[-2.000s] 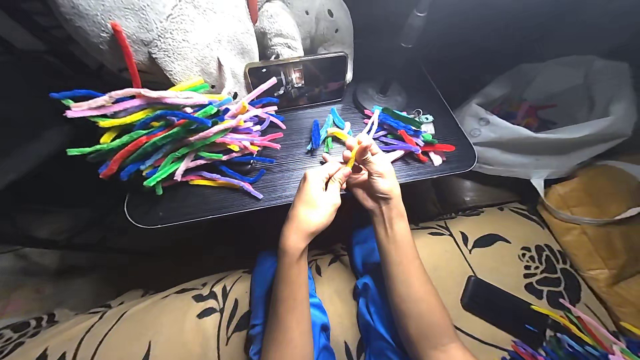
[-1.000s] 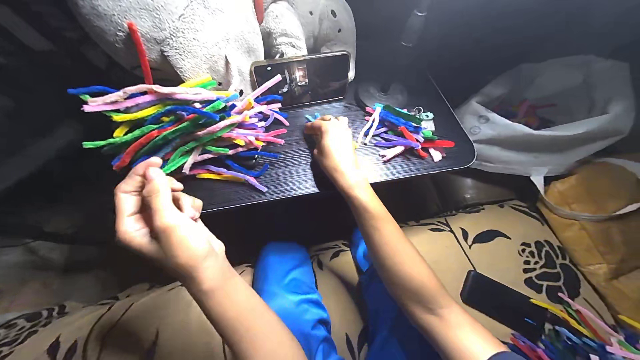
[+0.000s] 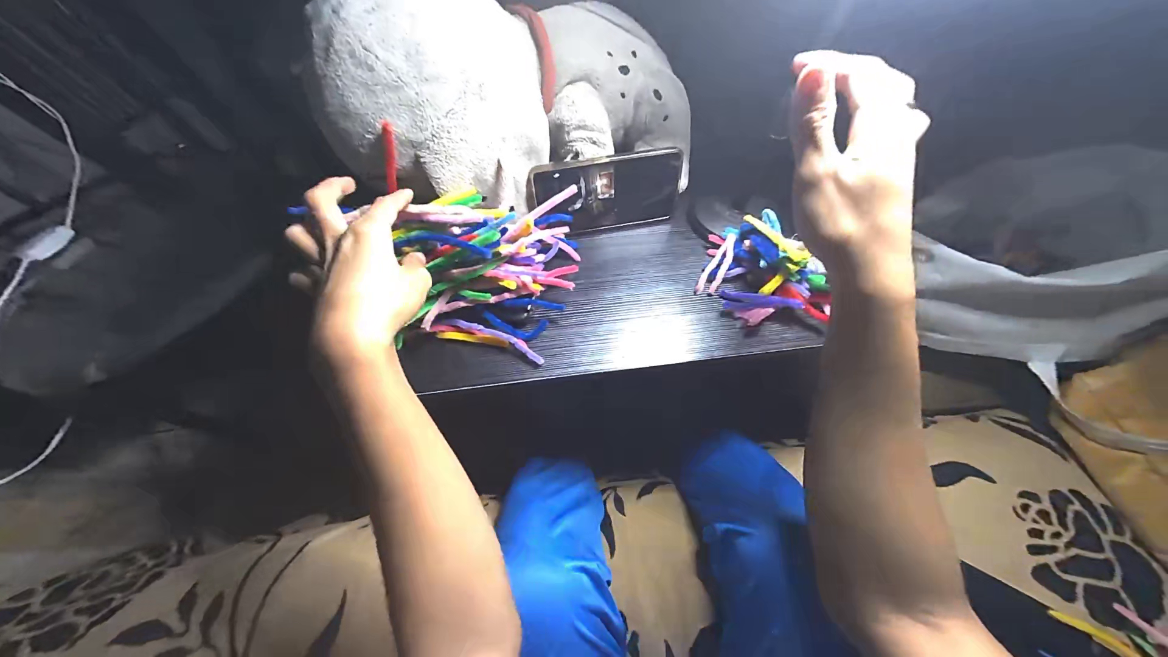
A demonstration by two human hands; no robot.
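Note:
My left hand (image 3: 360,265) is at the left side of a large pile of multicoloured fuzzy pipe cleaners (image 3: 493,265), its fingers spread and partly covering the pile. No piece shows clearly in its grasp. My right hand (image 3: 856,151) is raised above the table's right side, fingers curled and fingertips drawn together; whether anything thin is between them cannot be told. Below and left of it lies a smaller heap of short, bent pipe cleaner pieces (image 3: 771,265), with yellow and blue ones on top. My right wrist hides part of that heap's right side.
The dark wood-grain table (image 3: 630,310) carries a phone (image 3: 607,187) leaning against a grey-white plush toy (image 3: 438,82). A whitish plastic bag (image 3: 995,301) and a brown bag (image 3: 1118,401) are at the right. More pipe cleaners (image 3: 1095,631) lie at the lower right, on the patterned cushion (image 3: 995,465).
My right hand has risen from the table's middle to the upper right. My left hand has moved up to the large pile. Yellow and blue pieces now top the small heap.

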